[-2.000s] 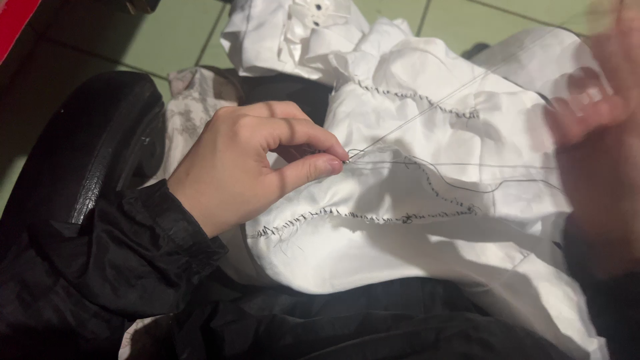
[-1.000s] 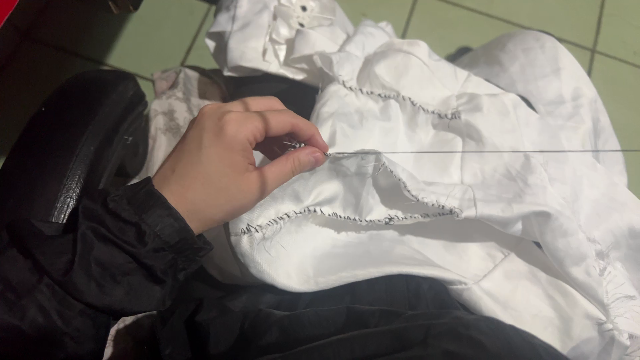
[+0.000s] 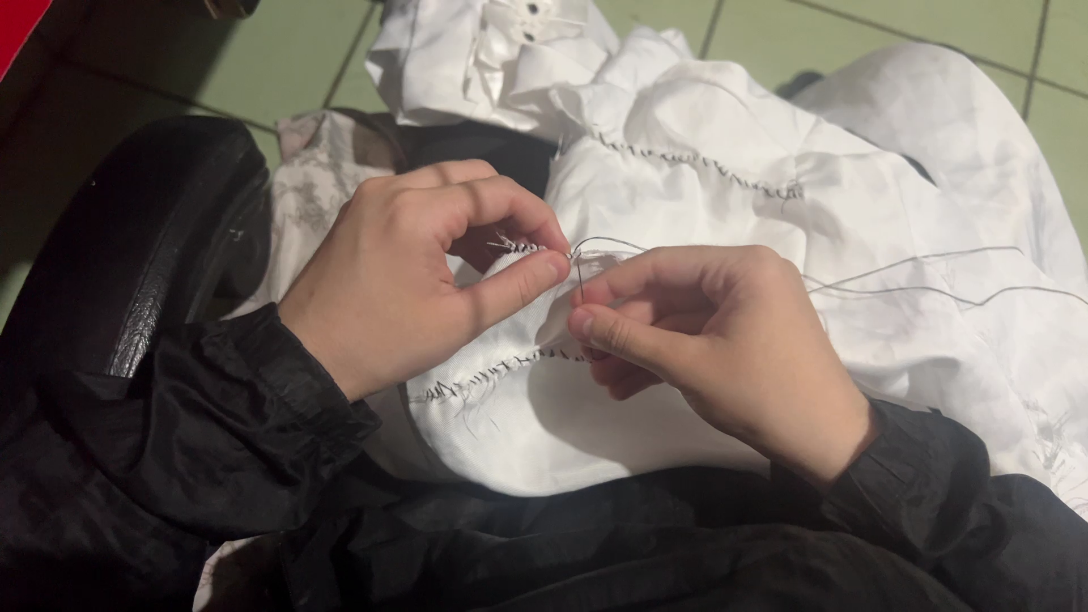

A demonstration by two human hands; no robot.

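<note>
White satiny fabric with rows of dark hand stitches lies across the lap. My left hand pinches a folded, frayed edge of it between thumb and forefinger. Just right of those fingertips, my right hand holds a thin sewing needle upright, its tip by the pinched edge. Dark thread loops from the needle area and trails over the fabric to the right. One stitched row runs above the hands; another runs below them, partly hidden by my right hand.
A black padded armrest or seat edge stands at the left. Patterned light cloth hangs beside it. A gathered white piece with a bow-like trim lies at the top. Green floor tiles show behind, and a red edge is at the top left corner.
My right hand, blurred at the far right two seconds ago and out of view one second ago, is now beside my left hand. The thread, taut one second ago, now lies slack.
</note>
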